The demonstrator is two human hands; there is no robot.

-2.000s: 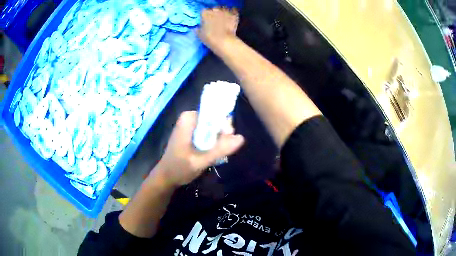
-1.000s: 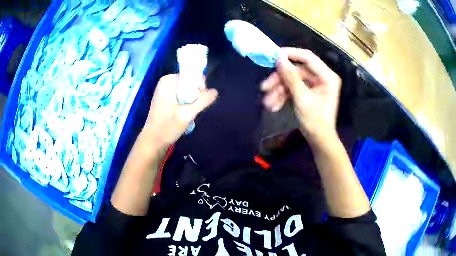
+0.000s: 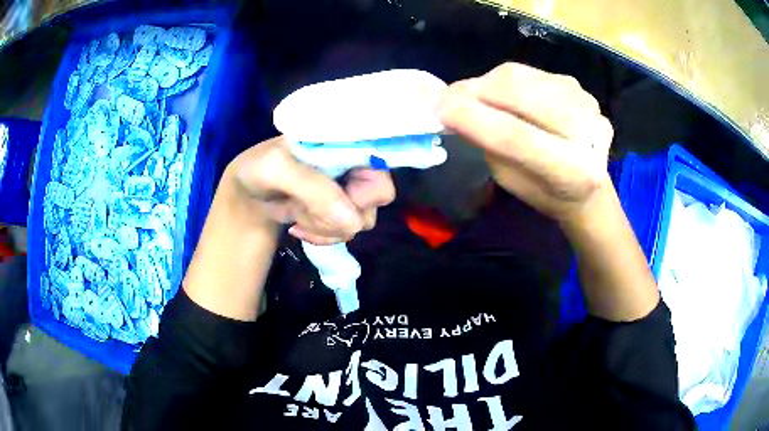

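A white foot part (image 3: 384,151) with a leg part (image 3: 333,265) sticking down from it is held in my left hand (image 3: 316,194) over my lap. The fingers wrap around the leg near the foot. My right hand (image 3: 540,135) pinches the right end of a pale oval sole piece (image 3: 362,108) between thumb and fingers. The sole piece lies along the top of the foot part, with a thin bluish gap between them. Whether they touch at the left end cannot be told.
A blue left parts bin (image 3: 190,168) full of pale oval sole pieces stands at the left. A blue right parts bin (image 3: 666,210) with bright white contents stands at the right. The tan table edge (image 3: 674,59) curves across the upper right.
My right hand has brought the sole piece left onto the foot part. My left hand has turned the foot sideways, so its leg now points down. The view has shifted, showing more of the right bin.
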